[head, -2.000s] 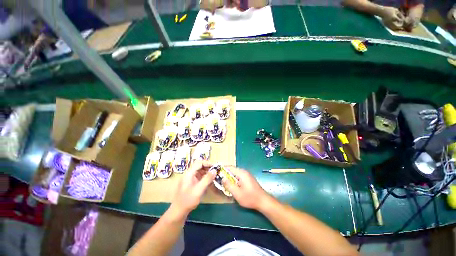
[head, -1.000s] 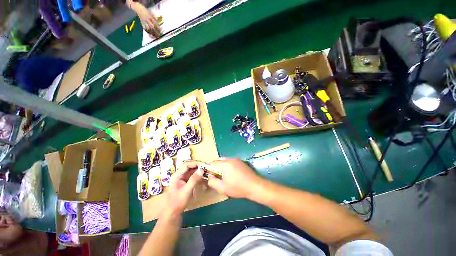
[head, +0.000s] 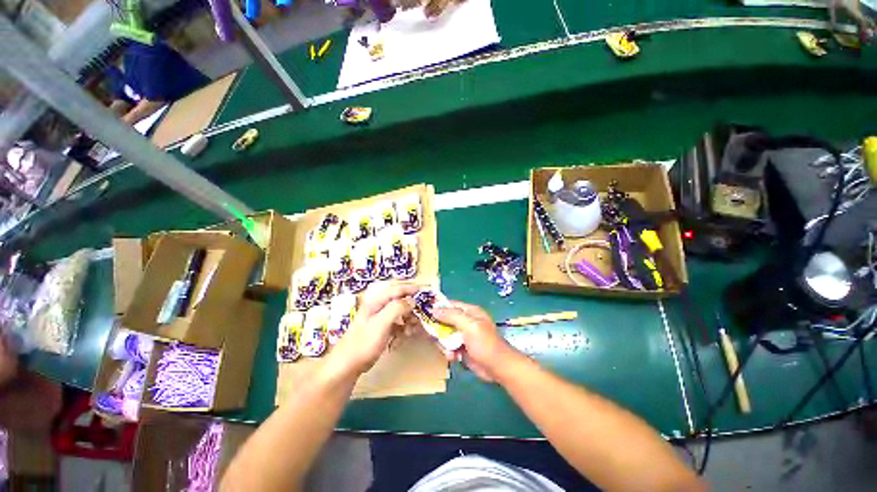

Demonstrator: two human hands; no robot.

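My left hand (head: 380, 322) and my right hand (head: 473, 338) are bare and hold a half-assembled unit (head: 436, 317) between them, over the right edge of the cardboard sheet (head: 385, 377). The unit is a white oval shell with a dark board and a yellow block inside. Fingers hide part of it. Several rows of similar half-assembled units (head: 365, 261) lie on the sheet. A cluster of small loose parts (head: 501, 267) lies on the green bench. A wooden-handled hand tool (head: 543, 318) lies right of my right hand.
The tool box (head: 608, 288) holds a grey-white bottle (head: 577, 209) and yellow-black cutters. Cartons with lilac wire bundles (head: 183, 376) stand left. Black equipment (head: 733, 197) and cords are at right. Units lie on the conveyor (head: 462, 135). People's hands are opposite. A second wooden-handled tool (head: 736, 373) lies right.
The camera view has turned and shifted. The held unit has been turned and shows its open side now, after being mostly hidden one second ago. Both hands still hold it.
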